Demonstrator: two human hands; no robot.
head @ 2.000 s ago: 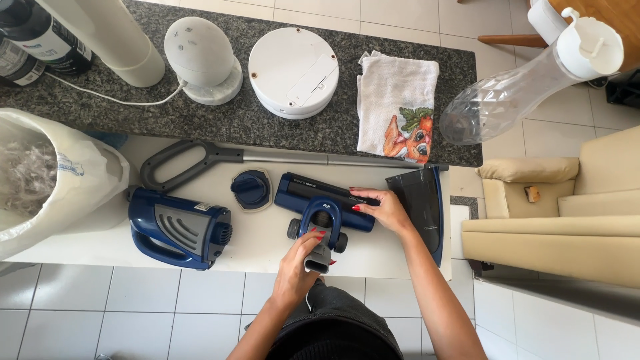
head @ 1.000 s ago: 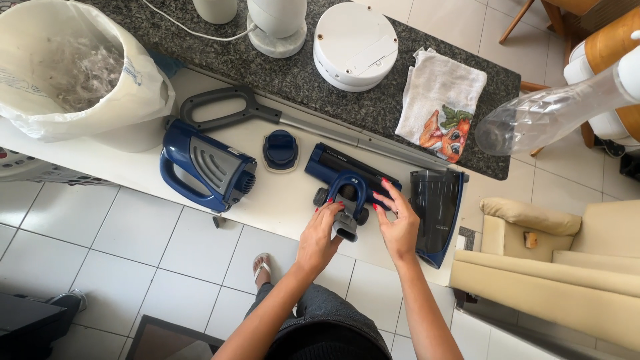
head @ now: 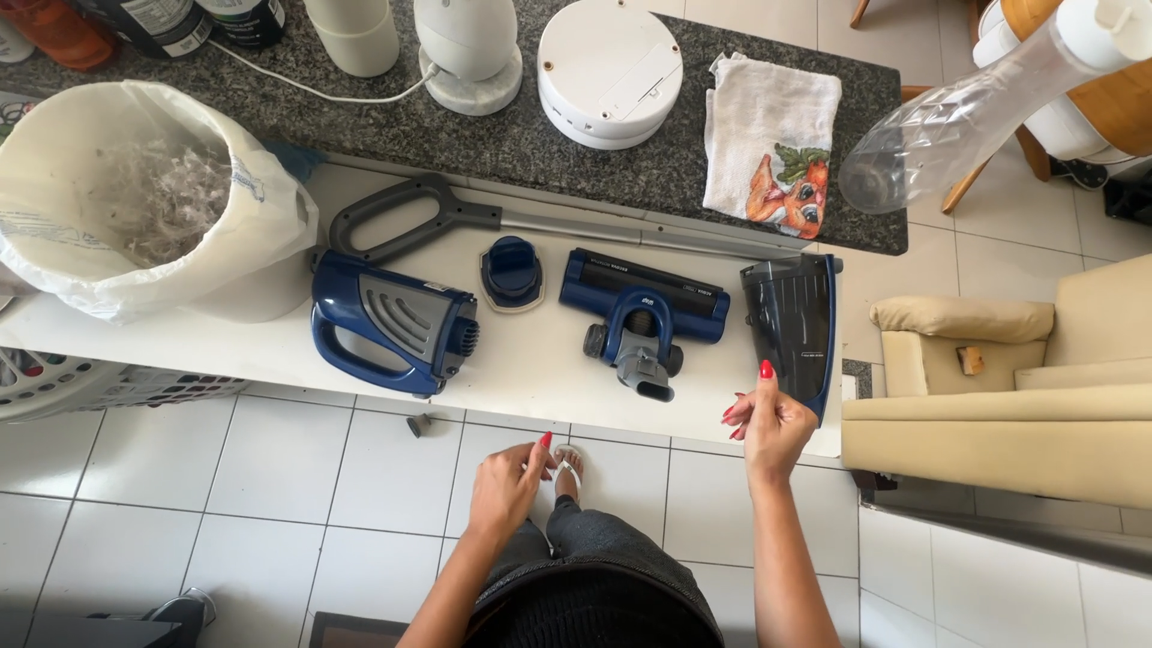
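Observation:
On the white surface lie parts of a blue and grey vacuum cleaner. The floor head (head: pixel 646 292) rests there with its grey neck toward me. My left hand (head: pixel 511 486) is over the floor tiles, fingers curled, holding nothing visible. My right hand (head: pixel 776 418) is by the lower end of the dark translucent dust container (head: pixel 792 324); whether it touches it I cannot tell, and its fingers are bent and partly hidden. Left of the floor head are the round blue filter part (head: pixel 513 272) and the blue motor body (head: pixel 393 326). Behind them lies the grey handle (head: pixel 409 216) with its metal tube (head: pixel 585 227).
A lined bin (head: pixel 270 261) with fluffy dust stands at the left. The granite counter (head: pixel 387 121) holds a white round device (head: pixel 610 72), a white speaker-like device (head: pixel 466 54) and a printed cloth (head: pixel 769 135). A clear plastic bottle (head: pixel 954 117) overhangs its right end; a beige sofa (head: pixel 999 432) is beyond.
Both hands have let go of the floor head, which now lies on the white surface. The left hand has drawn back toward my body; the right has moved right, to the dust container.

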